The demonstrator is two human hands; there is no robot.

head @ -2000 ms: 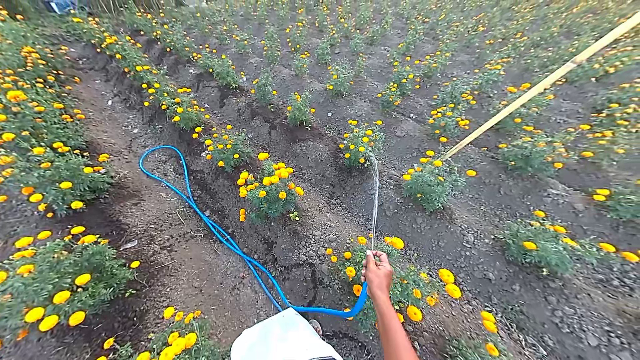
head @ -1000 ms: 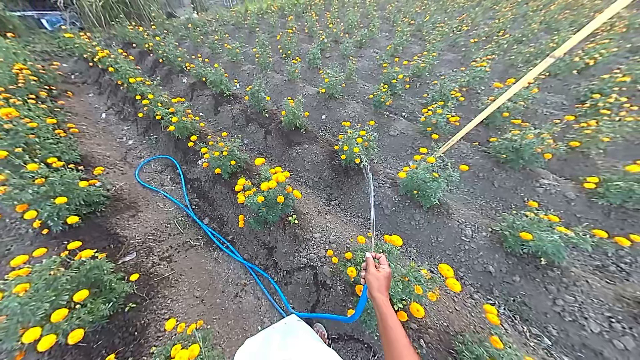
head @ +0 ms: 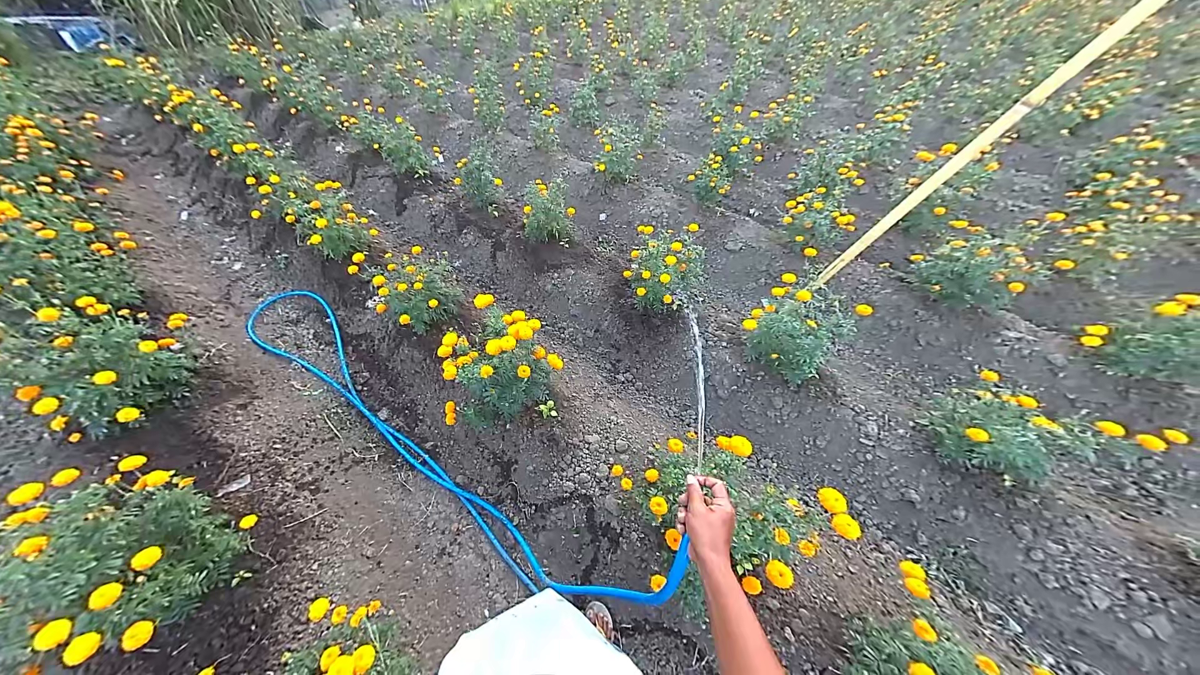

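My right hand [head: 707, 516] grips the end of a blue garden hose [head: 412, 453] at the lower centre. A thin stream of water [head: 698, 375] leaves the hose end and reaches the soil at the base of a marigold plant [head: 664, 270]. Beneath and beside the hand stands another marigold plant [head: 769, 525], partly hidden by it. The hose curves down from the hand, runs left past the white cloth [head: 541, 637] at the bottom edge, and forms a long loop on the soil. My left hand is not visible.
Rows of marigolds [head: 502, 366] grow on raised soil beds, with a dirt path [head: 309, 525] at the left. A long bamboo pole [head: 984, 141] slants in from the upper right to a plant [head: 797, 333]. One foot [head: 600, 619] shows beside the white cloth.
The water stream's far end has shifted slightly, from the front of the marigold plant to the soil at its lower right. The right hand keeps its grip on the hose.
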